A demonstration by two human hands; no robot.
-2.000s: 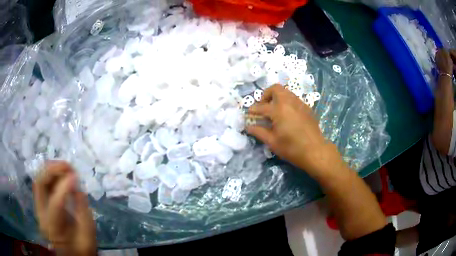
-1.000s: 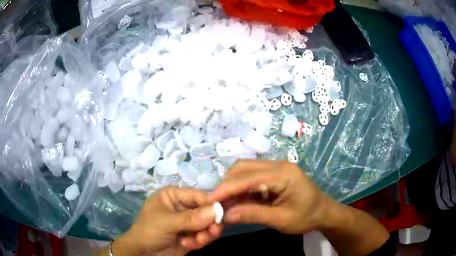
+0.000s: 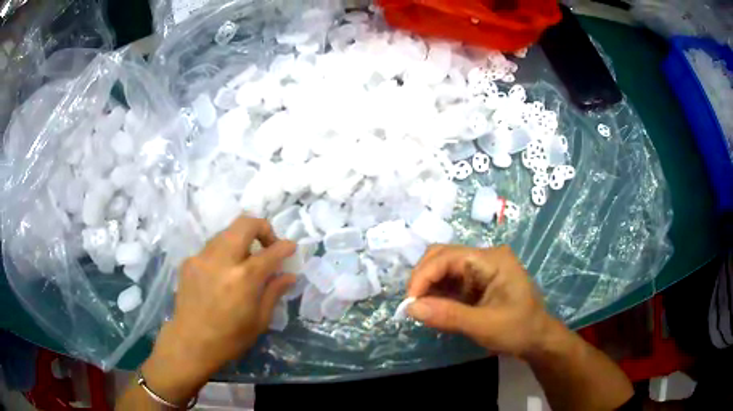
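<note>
Frosted translucent pieces (image 3: 346, 144) form a large glaring pile on clear plastic sheeting. White perforated inserts (image 3: 540, 152) lie loose at the pile's right. My left hand (image 3: 229, 281) is at the pile's front left edge, thumb and fingers curled close to frosted pieces; whether it grips one cannot be told. My right hand (image 3: 486, 297) is at the front right of the pile and pinches a small white piece (image 3: 404, 308) between thumb and fingertips. A small whitish object with a red stripe (image 3: 487, 205) lies right of the pile.
An open clear bag (image 3: 88, 193) of whitish pieces is at left. A red-orange tray or bag (image 3: 474, 22) and a black phone-like rectangle (image 3: 580, 64) are at the back. A blue tray (image 3: 703, 120) is at the right edge. Red stool parts show below the table edge.
My hands were together at the front over a small white piece. They have parted: the left moved back to the pile, the right moved right with a small white piece. The view has shifted slightly.
</note>
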